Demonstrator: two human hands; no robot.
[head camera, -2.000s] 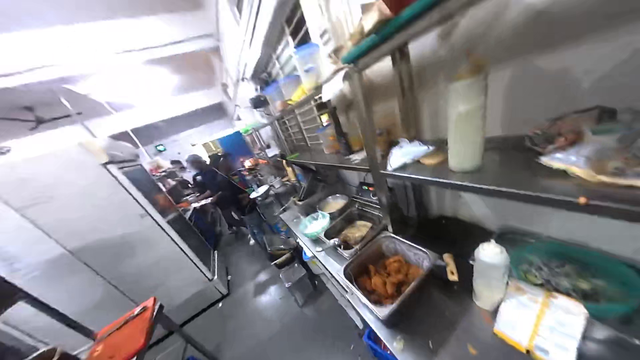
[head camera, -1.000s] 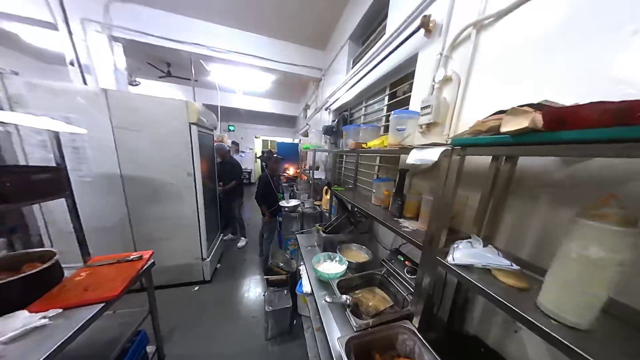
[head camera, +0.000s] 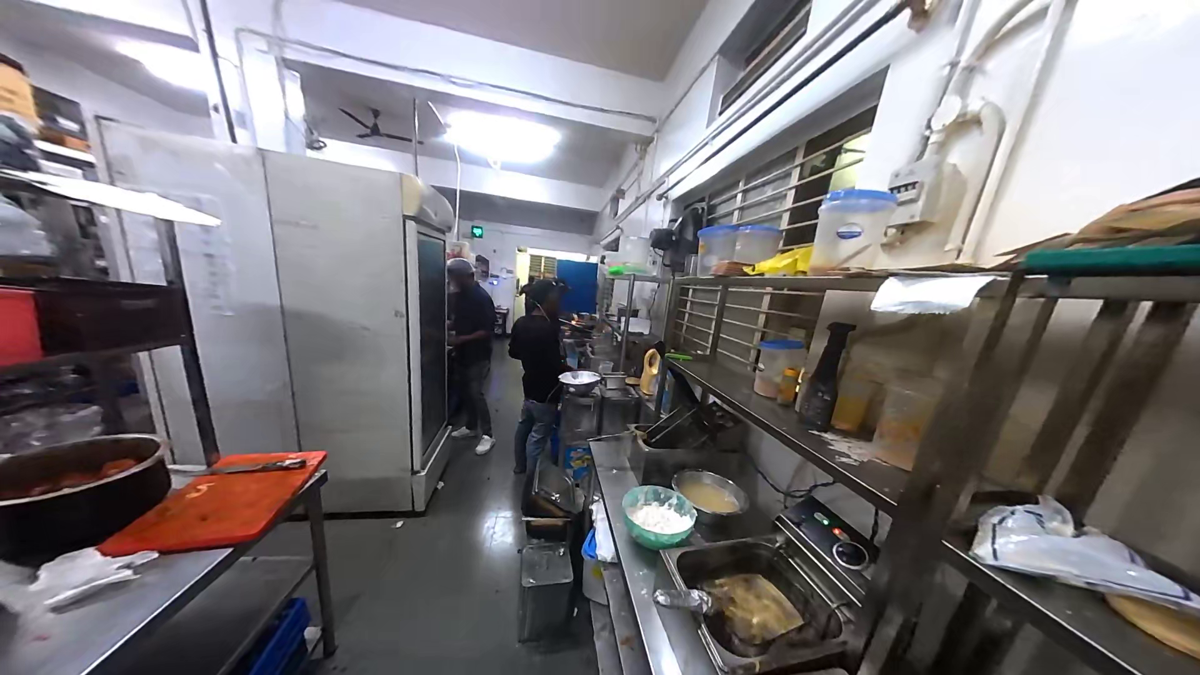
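Note:
Neither of my hands shows in the head view. On the right-hand steel counter, a green bowl of white powder (head camera: 659, 517) stands beside a metal bowl of pale liquid (head camera: 711, 494). Nearer is a fryer (head camera: 825, 626) with murky liquid and something pale brown in it. A clear bottle or container (head camera: 682, 600) lies at its left rim. To the left, a knife (head camera: 272, 466) rests on an orange cutting board (head camera: 220, 506), beside a large dark pot (head camera: 80, 506) with reddish food inside.
Two people, one (head camera: 537, 352) by the far counter and another (head camera: 472, 347) at the tall refrigerator (head camera: 347, 328), stand along the aisle. Metal bins (head camera: 546, 591) stand on the floor beside the right counter. Steel shelves (head camera: 797, 412) hold lidded tubs and bottles. A blue crate (head camera: 281, 642) sits under the left table.
The view has swung left and levelled, away from the tray of orange-brown food and the squeeze bottle at the right. More of the left table and its pot now shows.

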